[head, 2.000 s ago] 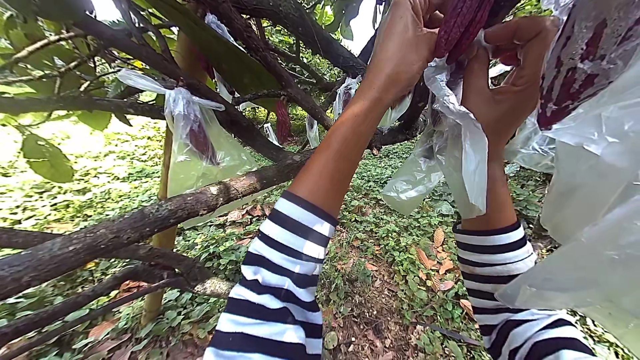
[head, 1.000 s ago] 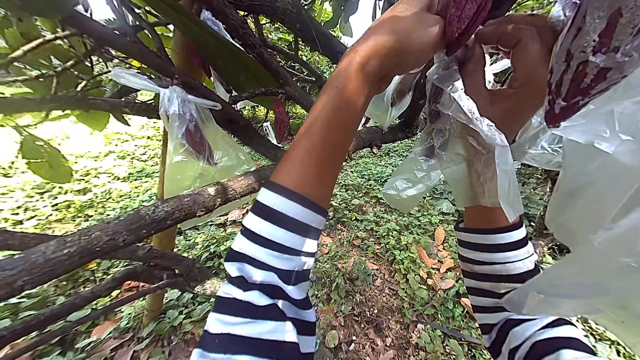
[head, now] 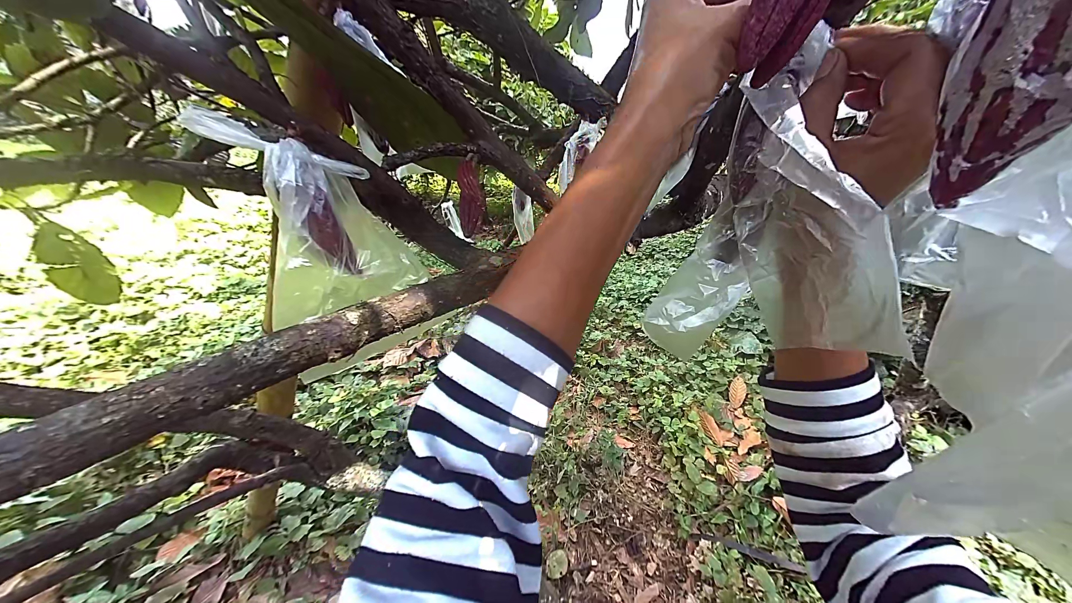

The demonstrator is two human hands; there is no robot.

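Note:
My left hand point(head: 691, 63) is raised at the top, beside a dark red cacao pod point(head: 775, 38); its fingers are partly hidden behind the pod and cut off by the frame edge. Just right of the pod, my right hand point(head: 892, 113) pinches the gathered upper part of a clear plastic bag point(head: 825, 226) between thumb and fingers. The bag hangs down over my right wrist. Another dark pod point(head: 748, 155) shows through plastic below. At the right edge hangs a large pod point(head: 997, 100) with a pale, blotchy skin and a loose plastic bag point(head: 1005, 318) around it.
A thick branch point(head: 285, 356) slants across the left. Over it hangs a bagged pod point(head: 331, 226) with knotted plastic. Farther back are a bare red pod point(head: 471, 197) and more bags. A wooden pole point(head: 272, 402) stands at left. Leafy ground cover and dry leaves point(head: 733, 431) lie below.
The bag at my right hand has shifted and now drapes farther over the wrist. My left forearm has moved slightly. Both hands remain near the same pod.

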